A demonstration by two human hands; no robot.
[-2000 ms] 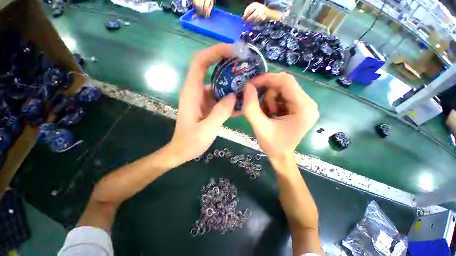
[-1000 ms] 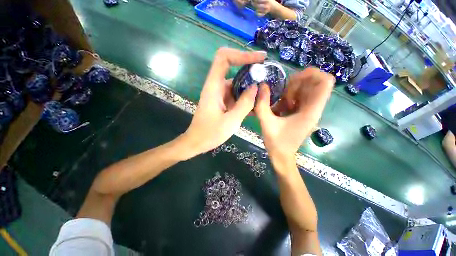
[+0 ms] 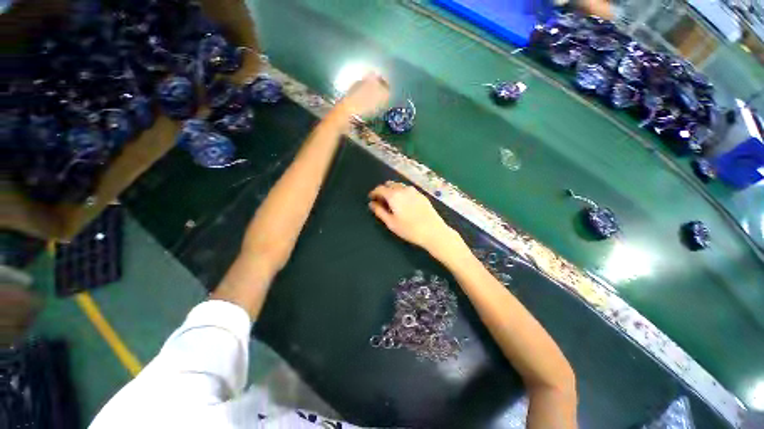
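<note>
My left hand (image 3: 366,94) is stretched over the green belt just beyond the metal rail. It is blurred, and I cannot tell whether it holds anything. A dark round wired unit (image 3: 400,117) lies on the belt just right of it. My right hand (image 3: 406,212) is over the dark bench near the rail, fingers loosely curled and apart, with nothing visible in it. A heap of small rings (image 3: 423,314) lies on the bench below my right hand. More rings (image 3: 496,262) lie near the rail, partly behind my right forearm.
A carton (image 3: 159,172) of dark wired units stands at the left. Other units (image 3: 601,221) lie on the belt (image 3: 469,151). Across it are a blue tray (image 3: 494,18) and a pile of units (image 3: 624,71). A black gridded tray (image 3: 90,255) is low left; a plastic bag (image 3: 673,416) is lower right.
The unit is no longer between my hands. My left hand has moved left over the belt, and my right hand has dropped over the bench. The view has shifted left.
</note>
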